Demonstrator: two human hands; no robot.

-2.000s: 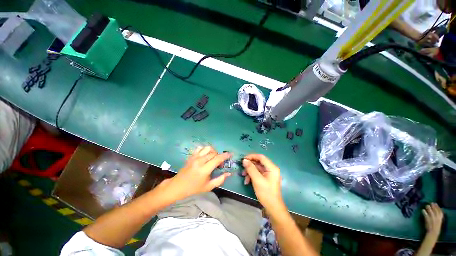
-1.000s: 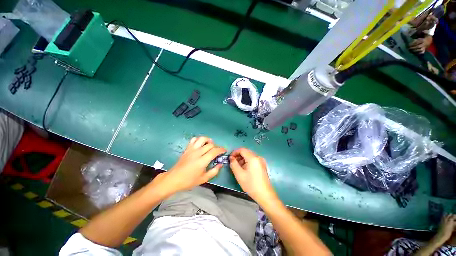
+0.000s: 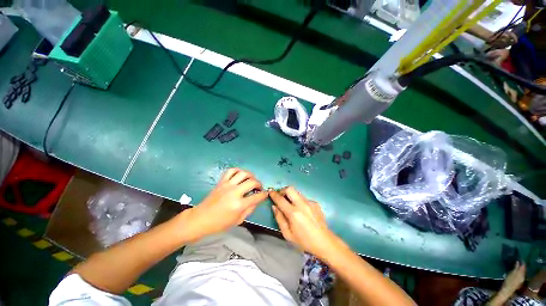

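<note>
A small dark part is in the fingertips of my left hand, low over the near edge of the green bench. My fingers cover most of it. My right hand is beside it, its fingertips meeting the part's right end; whether it pinches anything cannot be seen. Several black plastic housings lie beyond my left hand. The silver-grey electric screwdriver hangs tip down beyond my right hand, over tiny dark bits. A white round container with dark parts stands left of the driver.
A clear bag of black parts lies on the right. Small black squares lie near the driver. A green box-like block stands far left, a black cable crosses the bench. A cardboard box sits below the edge. Another person's hand shows lower right.
My hands, apart two seconds ago, have come together at the small part. My right hand has turned and lies flatter than one second ago. The view has shifted slightly.
</note>
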